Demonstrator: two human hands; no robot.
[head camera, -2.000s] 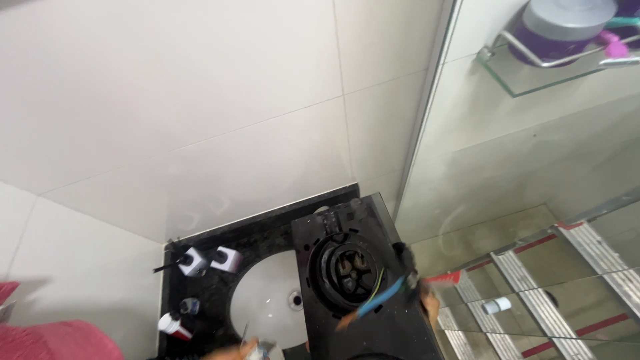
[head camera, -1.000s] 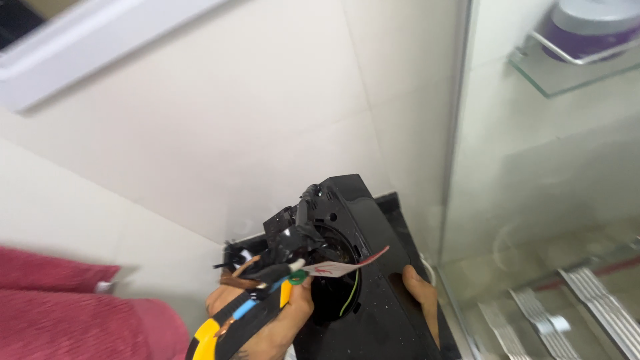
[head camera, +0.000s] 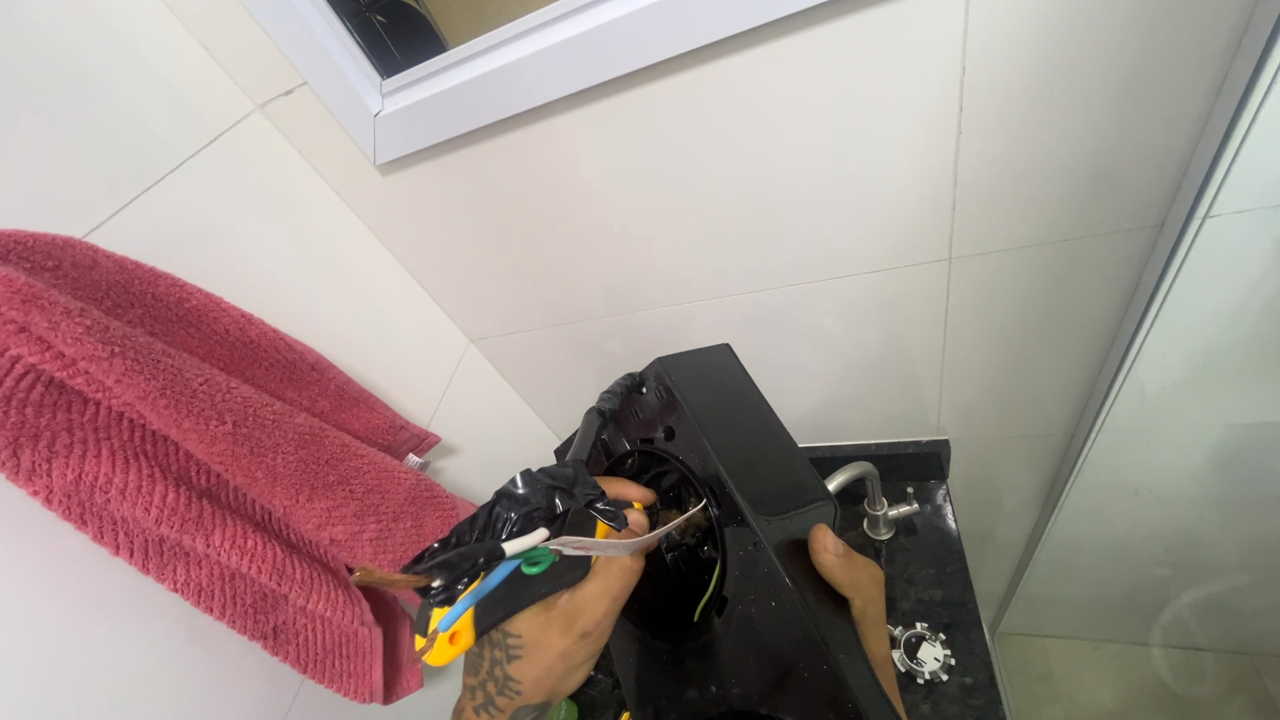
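Observation:
A black plastic appliance housing (head camera: 735, 450) is tilted above the counter, its round opening facing left. My right hand (head camera: 850, 570) grips its right edge, with the thumb on the outer face. My left hand (head camera: 590, 600) is at the opening's left side, closed on a yellow-and-black tool (head camera: 450, 635) whose exact kind is hidden. Over this hand lies a cable bundle wrapped in black tape (head camera: 520, 505), with blue, white and green wires and bare copper ends (head camera: 390, 578). A pale paper tag (head camera: 610, 543) sticks out toward the opening, where a green-yellow wire (head camera: 708, 590) shows.
A black stone counter (head camera: 925, 520) with a metal faucet (head camera: 880, 505) and a round metal part (head camera: 922, 653) lies at right. A red towel (head camera: 230, 440) hangs at left. Above is a white-framed mirror or window (head camera: 560, 75); a glass panel's edge (head camera: 1120, 320) stands at right.
The housing has been raised and tilted from above the sink. My left hand, low by the sink two seconds ago, is now at the opening with the yellow-and-black tool. The view has shifted left.

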